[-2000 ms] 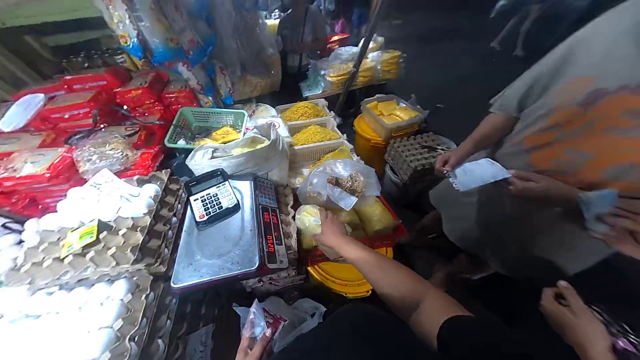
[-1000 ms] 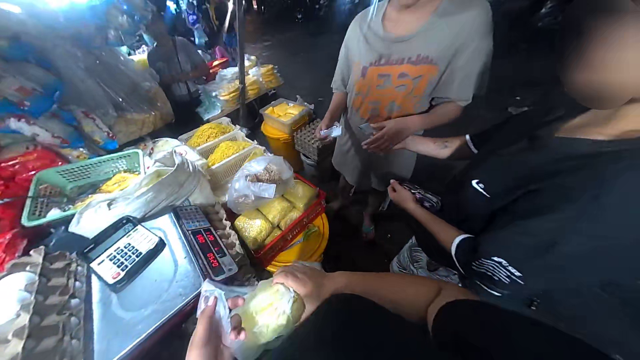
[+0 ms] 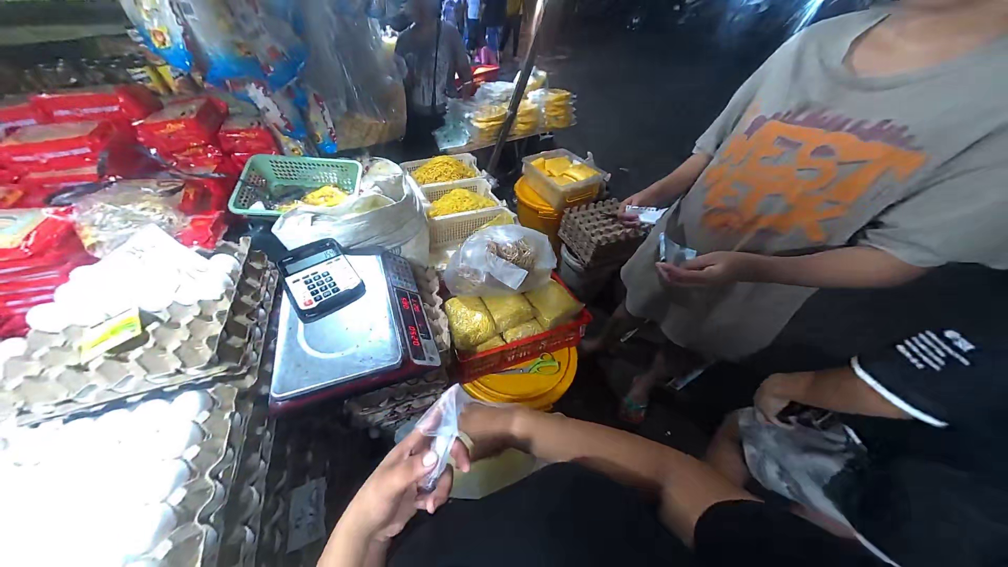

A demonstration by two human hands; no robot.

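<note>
My left hand (image 3: pixel 405 480), at the bottom centre, pinches the top of a clear plastic bag (image 3: pixel 442 433) between thumb and fingers. My right hand (image 3: pixel 480 429) reaches in from the right behind that bag; its fingers are mostly hidden. Below its wrist, a pale yellow filled plastic bag (image 3: pixel 496 476) shows partly, and its contact with the fingers is hidden. A digital scale (image 3: pixel 339 346) with a calculator (image 3: pixel 321 277) on its plate stands ahead to the left. Beyond my hands, a red crate (image 3: pixel 524 350) holds yellow noodle packs (image 3: pixel 508 311) and a knotted clear bag (image 3: pixel 500 264).
Green-handled scissors (image 3: pixel 543 365) lie on a yellow bucket lid (image 3: pixel 524 386). Egg trays (image 3: pixel 150 346) fill the left, with red packs (image 3: pixel 79 150) behind. A green basket (image 3: pixel 295 177) stands past the scale. A person in a grey shirt (image 3: pixel 795 157) and another in black (image 3: pixel 929 441) are at the right.
The right hand was on a pale yellow item by the red crate, then held the yellow filled bag beside my left hand; now that bag is lower and partly hidden. The view has swung right and back.
</note>
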